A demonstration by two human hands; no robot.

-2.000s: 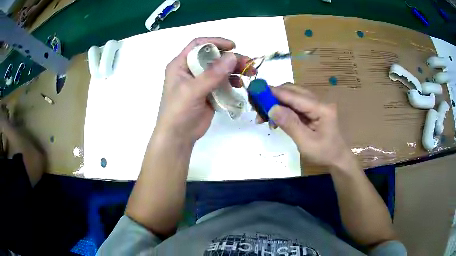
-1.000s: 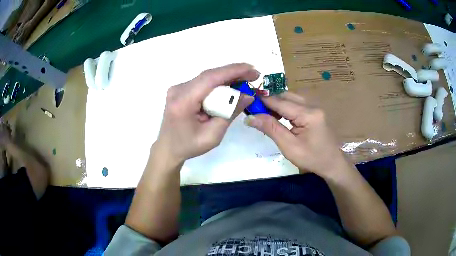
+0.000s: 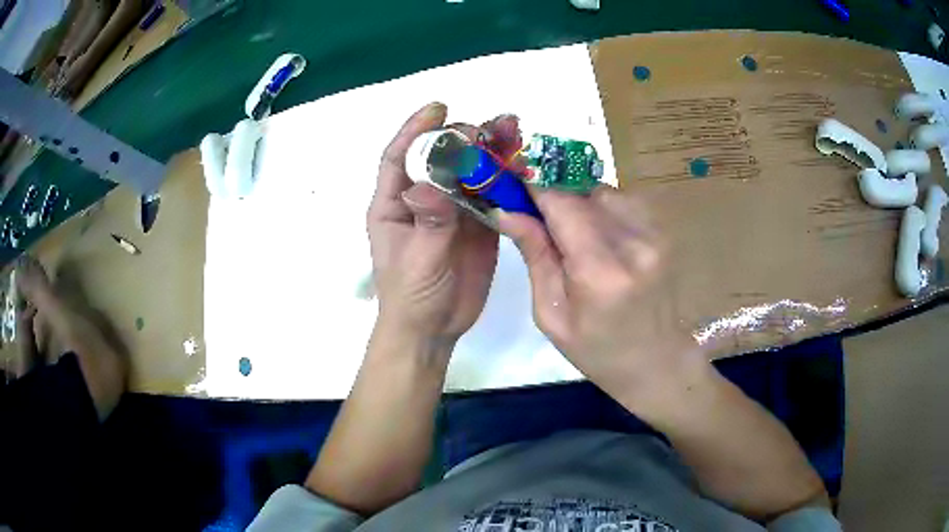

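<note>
My left hand (image 3: 432, 239) holds the white housing shell (image 3: 420, 158), its open rounded end facing up. My right hand (image 3: 593, 260) grips the blue battery cell (image 3: 506, 191), tilted, with its upper end at the shell's opening. Red and yellow lead wires (image 3: 507, 162) run from the cell to the green circuit board (image 3: 565, 164), which hangs to the right of the shell, above my right fingers. My fingers hide the lower part of the shell. The white work sheet (image 3: 286, 301) lies under my hands.
Paired white covers (image 3: 242, 158) lie at the sheet's left edge. A part-filled housing (image 3: 275, 85) is on the green belt (image 3: 385, 36). White curved covers (image 3: 887, 188) lie on the cardboard mat (image 3: 718, 239) at right. A perforated metal bracket (image 3: 88, 130) and another person's arm (image 3: 78, 327) are at left.
The shell has turned from its slotted end to show its opening. The blue cell's upper end has moved left to that opening. The board, earlier hidden or blurred, shows flat at right.
</note>
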